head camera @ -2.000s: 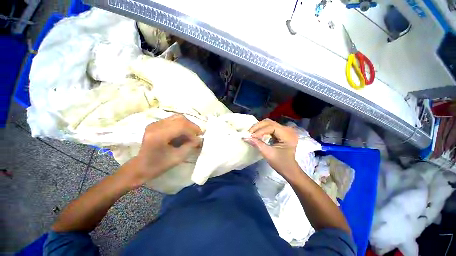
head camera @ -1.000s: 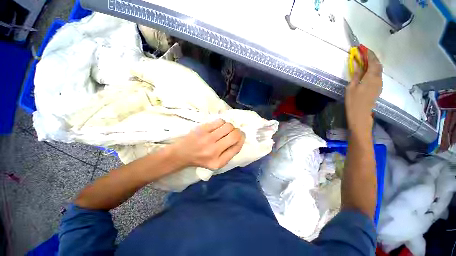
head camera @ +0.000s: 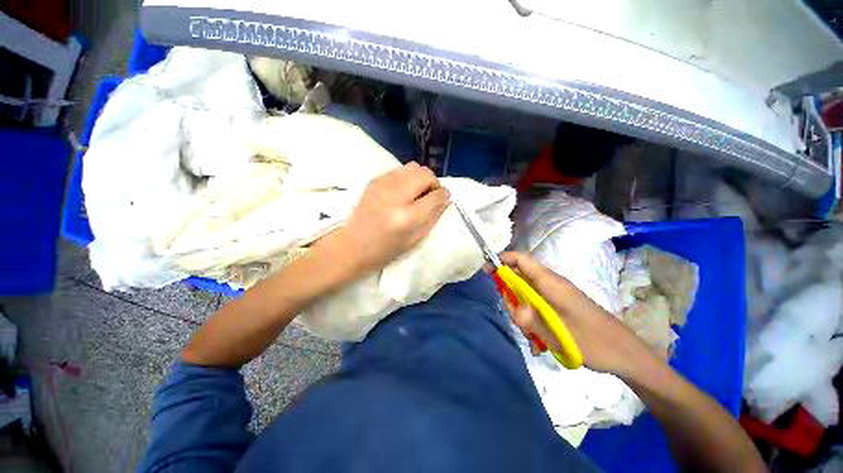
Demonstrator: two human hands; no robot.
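The cream lining piece (head camera: 351,268) lies across my lap and trails off to the left. My left hand (head camera: 397,211) pinches it near its right end; the fingertips are partly hidden by the hand. My right hand (head camera: 555,319) holds the scissors (head camera: 541,314) by their yellow and red handles. The silver blades point up and left, with the tips at the cloth beside my left fingertips. I cannot tell whether the blades are parted.
The white table edge with its printed ruler strip (head camera: 444,76) runs across the top. A blue bin (head camera: 712,323) at the right holds white and cream bundles. White padding (head camera: 139,166) hangs over a blue basket (head camera: 103,102) at the left. Speckled tiles (head camera: 129,342) show at lower left.
My right hand let go of the cloth, took the scissors from the table and brought them down to the lining. My left hand has moved up along the cloth. The view has shifted.
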